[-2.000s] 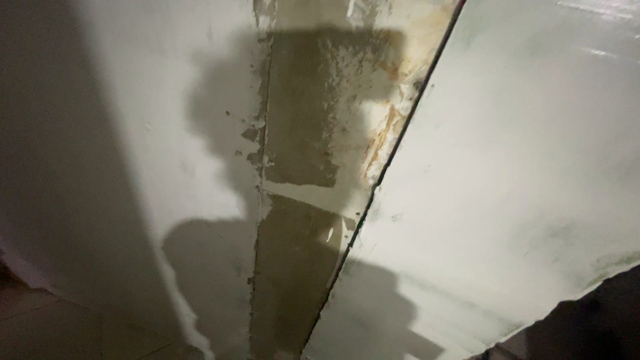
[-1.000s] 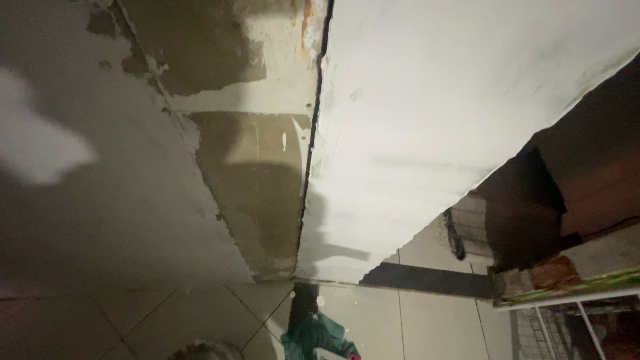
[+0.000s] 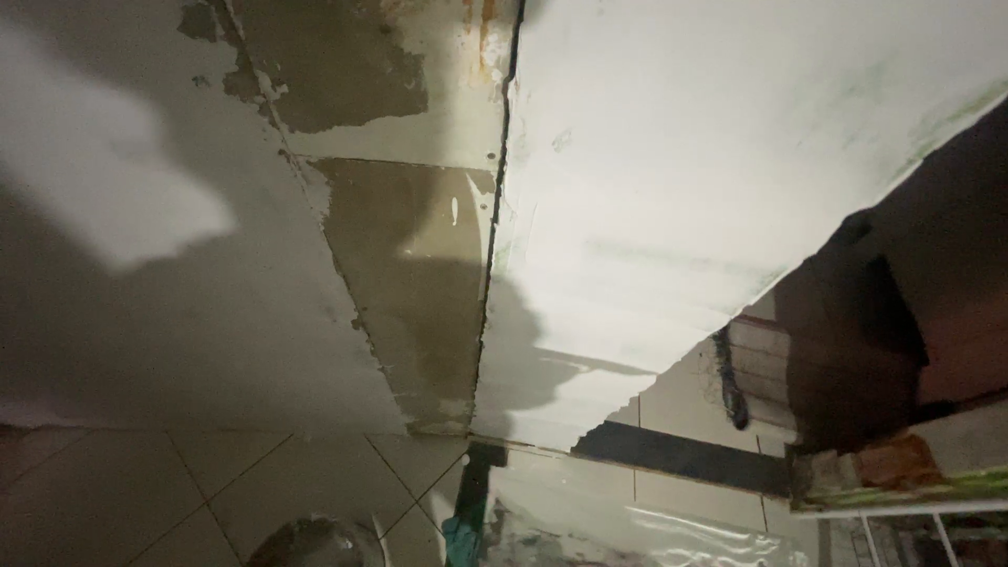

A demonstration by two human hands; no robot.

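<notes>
Neither my left hand nor my right hand shows in the head view. A white wall panel (image 3: 669, 197) with a ragged lower right edge fills the right half. Left of its dark gap runs a bare, patchy brownish strip (image 3: 405, 276) with peeling paint. Farther left is a smooth pale wall (image 3: 260, 339). Shadows fall over all three surfaces. At the bottom, a teal thing (image 3: 461, 539) lies over a dark strip; what it is, I cannot tell.
Below are floor tiles (image 3: 118, 496), a rounded object (image 3: 315, 543) at the bottom edge and clear plastic sheeting (image 3: 701, 528). At lower right stand a dark threshold strip (image 3: 685, 461), broken masonry (image 3: 890, 465) and a white metal rack (image 3: 906, 512).
The view has swung down, bringing the floor, the masonry and the rack into sight. Since one second ago, more plastic sheeting shows at the bottom and less of the teal thing.
</notes>
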